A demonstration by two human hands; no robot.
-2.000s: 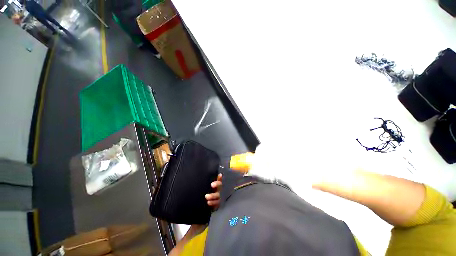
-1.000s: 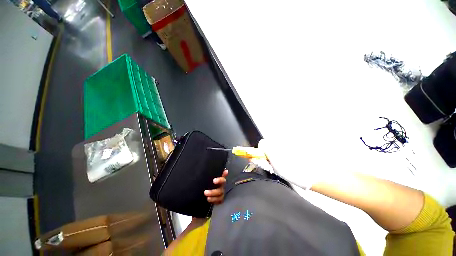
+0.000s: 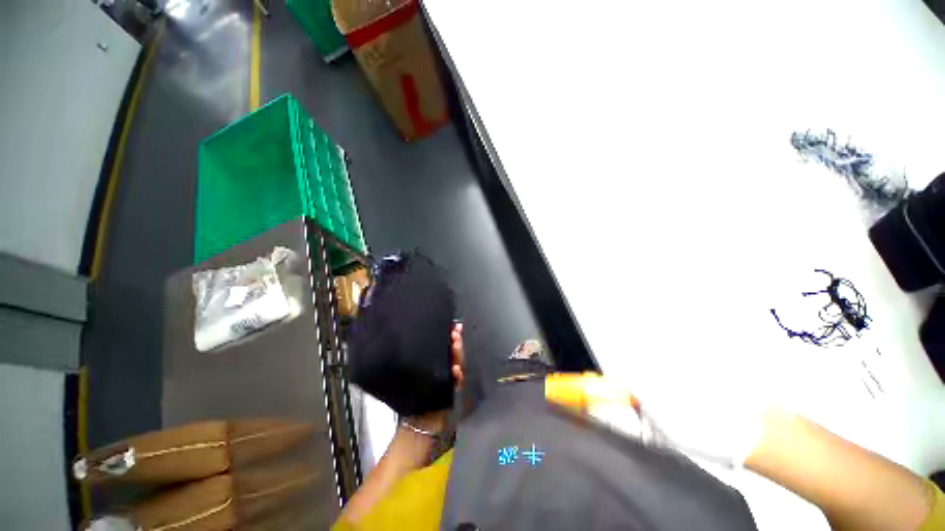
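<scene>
A black fabric bag (image 3: pixel 402 337) is held up over the cart's edge, left of my apron. My bare left hand (image 3: pixel 457 355) grips its right side; only some fingertips show, the rest is behind the bag. A bracelet shows on the left wrist. My white-gloved right hand (image 3: pixel 663 427) is blurred and washed out against the white table. It holds a yellow-orange air blow gun (image 3: pixel 589 392) close to my apron, to the right of the bag and apart from it. The gun's nozzle cannot be made out.
White table (image 3: pixel 622 187) on the right bears black cords (image 3: pixel 834 311), a grey tangle (image 3: pixel 845 161) and black bags (image 3: pixel 912 244). Grey cart (image 3: pixel 249 379) on the left holds a clear plastic packet (image 3: pixel 240 303) and brown bundles (image 3: pixel 171 456). A green crate (image 3: pixel 249 182) and carton (image 3: pixel 399 78) stand beyond.
The blow gun came into view across the bag, then moved right and down, away from it. The bag has turned and looks narrower. The view has shifted, so the table and cart sit further right.
</scene>
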